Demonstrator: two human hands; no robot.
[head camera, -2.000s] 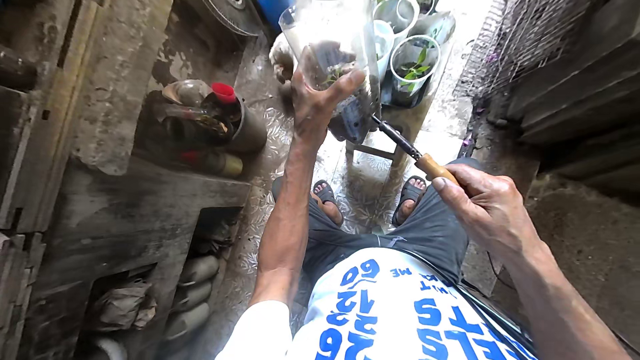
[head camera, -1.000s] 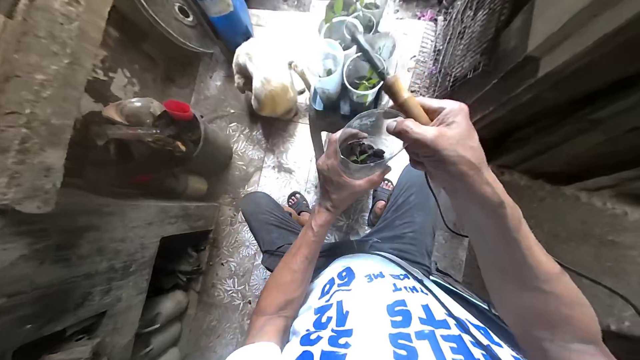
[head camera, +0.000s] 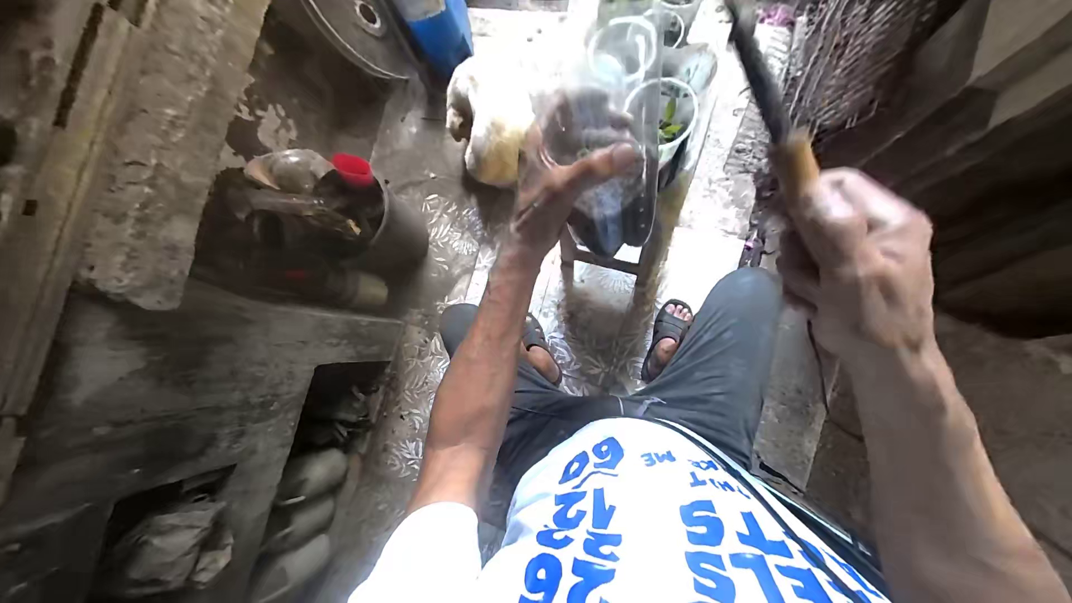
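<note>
My left hand (head camera: 569, 180) grips a clear plastic container (head camera: 641, 109) with dark contents, blurred by motion, its thumb across the near side. Clear plastic cups (head camera: 670, 151) with green seedlings stand just behind and right of it on a small stool (head camera: 605, 261). At the upper right, my right hand (head camera: 854, 243) is closed around the wooden handle of a tool (head camera: 794, 159). The tool's dark metal part points up and away, and its far end is cut off by the frame's top edge.
A pale animal (head camera: 498, 126), perhaps a cat, is on the floor left of the container. A bucket (head camera: 402, 222) with bottles and a red cup (head camera: 352, 170) stands at left. Beyond are a blue container (head camera: 440, 38) and a wire mesh (head camera: 854, 59). A cord hangs near my right knee.
My left hand has moved the container from close to my lap out toward the stool. My right hand, still holding the tool, has moved right, away from the container.
</note>
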